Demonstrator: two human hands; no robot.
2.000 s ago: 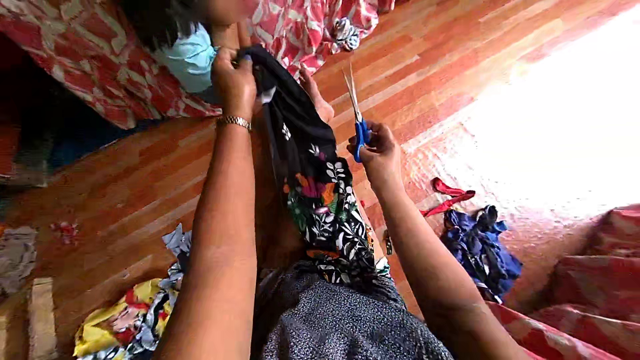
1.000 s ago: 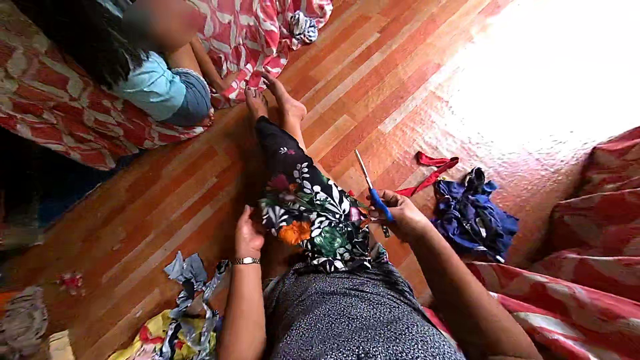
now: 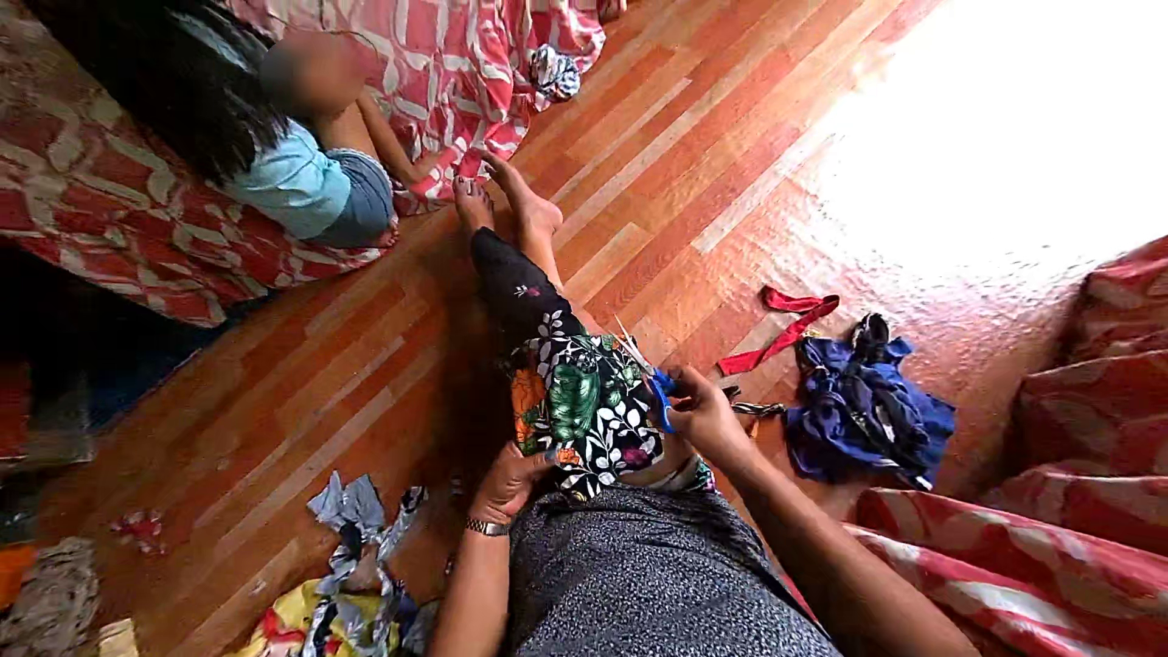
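A black cloth with white leaves and green and orange flowers (image 3: 593, 401) lies over my lap and thigh. My left hand (image 3: 513, 484), with a metal watch at the wrist, pinches its lower left edge between thumb and fingers. My right hand (image 3: 707, 415) holds scissors with blue handles (image 3: 662, 388) at the cloth's right edge. Their blades point up and to the left, slightly parted, over the edge of the cloth. Whether they touch it I cannot tell.
A person in a light blue top (image 3: 297, 182) sits at the upper left by a red patterned cloth (image 3: 182, 237). On the wood-patterned floor lie a red strip (image 3: 789, 333), a dark blue garment (image 3: 858, 411), grey scraps (image 3: 351, 511) and a yellow cloth (image 3: 356, 611). Red patterned fabric (image 3: 1022, 547) hangs at the right.
My left hand came down from the far end of the black cloth, stood apart from it, and now grips its edge. The scissors in my right hand have moved closer to the cloth.
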